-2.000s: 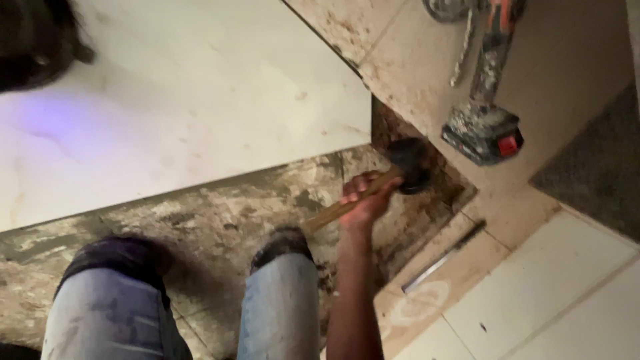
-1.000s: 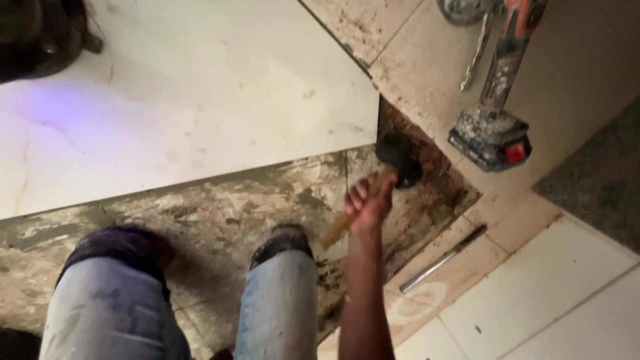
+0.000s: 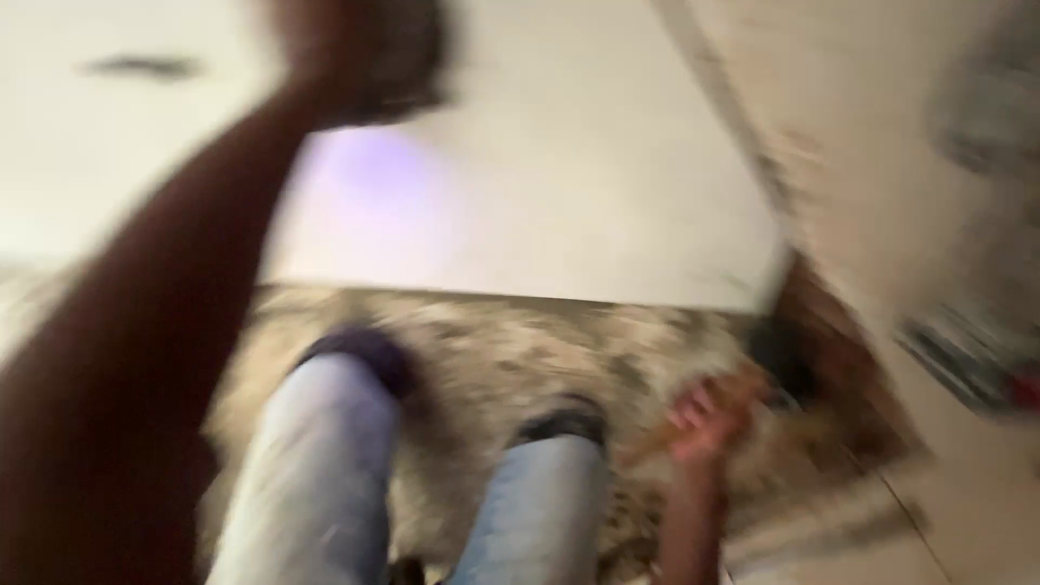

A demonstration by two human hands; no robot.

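Observation:
My right hand [image 3: 707,418] is closed around the wooden handle of a rubber mallet [image 3: 784,361], whose dark head rests low over the bare floor by the corner of a large white marbled tile [image 3: 552,203]. My left arm reaches up across the left side of the view, and my left hand [image 3: 374,57] is over the tile, strongly blurred and dark. Whether it grips the dark object seen there cannot be told. A purple glow shows on the tile just below that hand.
Rough, mortar-stained subfloor [image 3: 504,341] lies around my knees, in jeans. At the right, a blurred cordless power tool [image 3: 967,357] lies on beige floor tiles [image 3: 829,162]. A dark mark [image 3: 146,65] shows on the pale surface at upper left.
My left arm has come into view, reaching over the large tile. My right hand still holds the mallet near the tile's corner. The view has swung left and blurred.

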